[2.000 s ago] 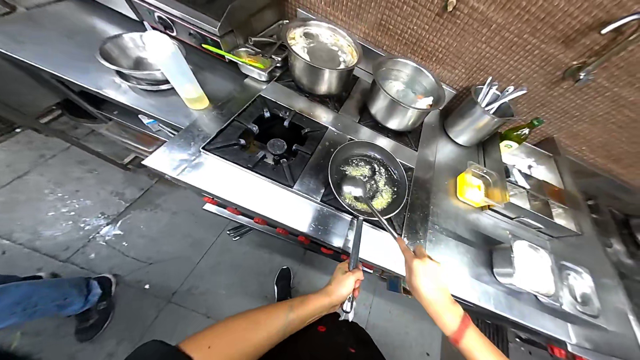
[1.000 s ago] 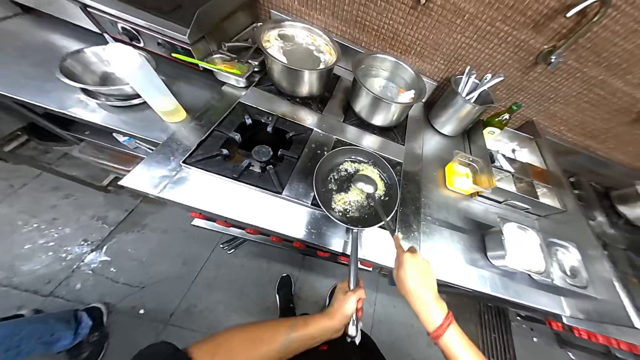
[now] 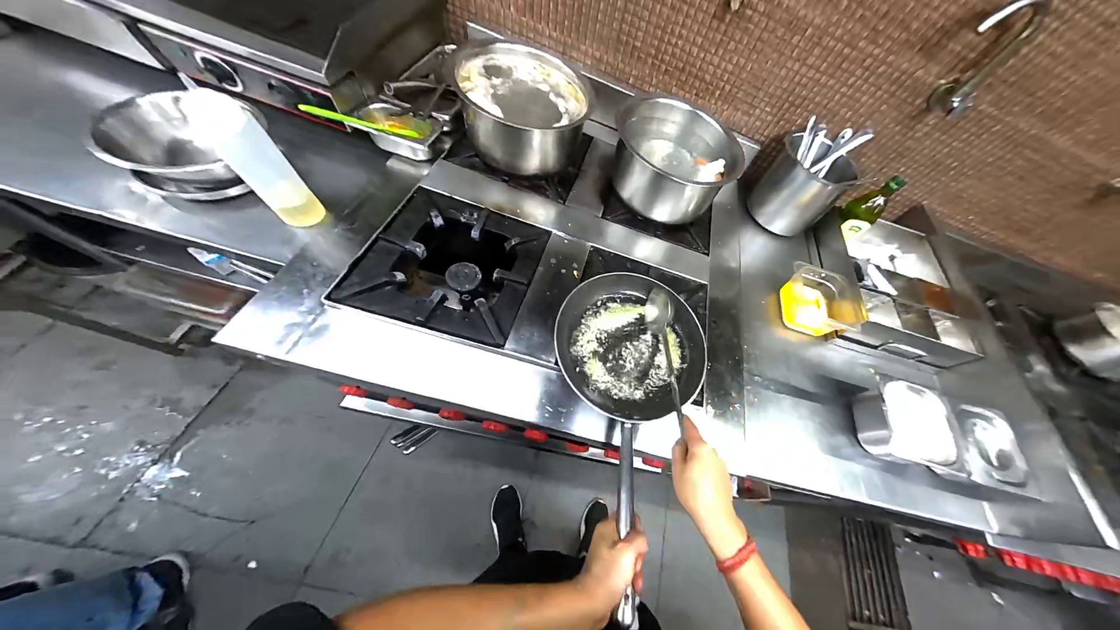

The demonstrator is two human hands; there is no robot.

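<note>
A dark frying pan rests over the front right burner, with bubbling fat and pale chopped bits across its bottom. My left hand is closed round the pan's long metal handle. In my right hand is the handle of a metal spoon, whose bowl lies in the upper right part of the pan. Left of the pan is the bare front left burner grate. Behind stand a large steel pot with foamy contents and a smaller steel pot holding clear liquid.
A squeeze bottle leans on steel bowls at left. To the right stand a utensil container, a green bottle, a tub of yellow liquid and metal pans. A person's jeans leg shows bottom left.
The spoon's bowl has moved from the left part of the pan to its upper right. The pale bits are more spread out, with more bubbling around them. My left hand still holds the pan handle.
</note>
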